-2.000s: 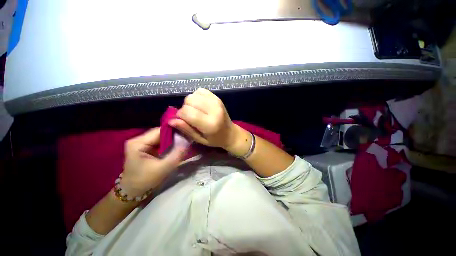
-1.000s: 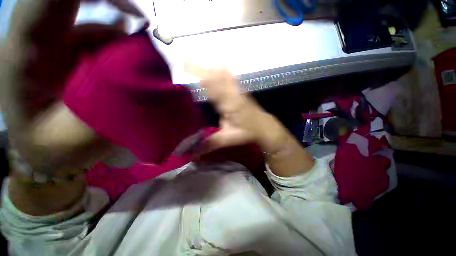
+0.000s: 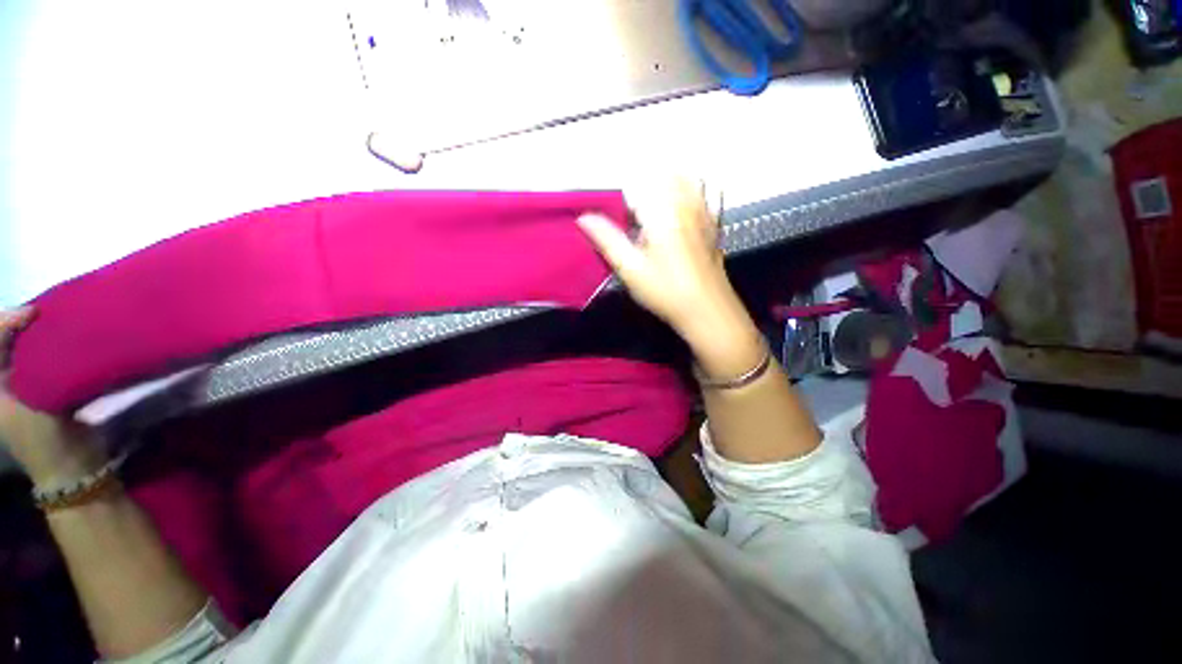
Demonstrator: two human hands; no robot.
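Observation:
A long curved magenta panel (image 3: 350, 260) lies stretched flat across the front edge of the white table. My left hand (image 3: 33, 402) holds its left end at the picture's left edge and is partly cut off. My right hand (image 3: 668, 253) grips its right end, thumb on top, fingers partly hidden. A strip of pale backing (image 3: 143, 393) shows under the panel near my left hand. More magenta fabric (image 3: 506, 409) lies in folds on my lap, below the table edge.
The ridged grey table edging (image 3: 856, 195) curves to the right. Blue-handled scissors (image 3: 739, 39) and a black phone-like rectangle (image 3: 927, 104) lie on the table, upper right. A rounded metal tab (image 3: 394, 153) sits behind the panel. Magenta and white scraps (image 3: 940, 435) lie below right. A red item (image 3: 1154, 221) is far right.
The fabric, bunched in my hands and then lifted in a blur, is now spread out along the table edge. My hands have moved far apart. The view has shifted to the right.

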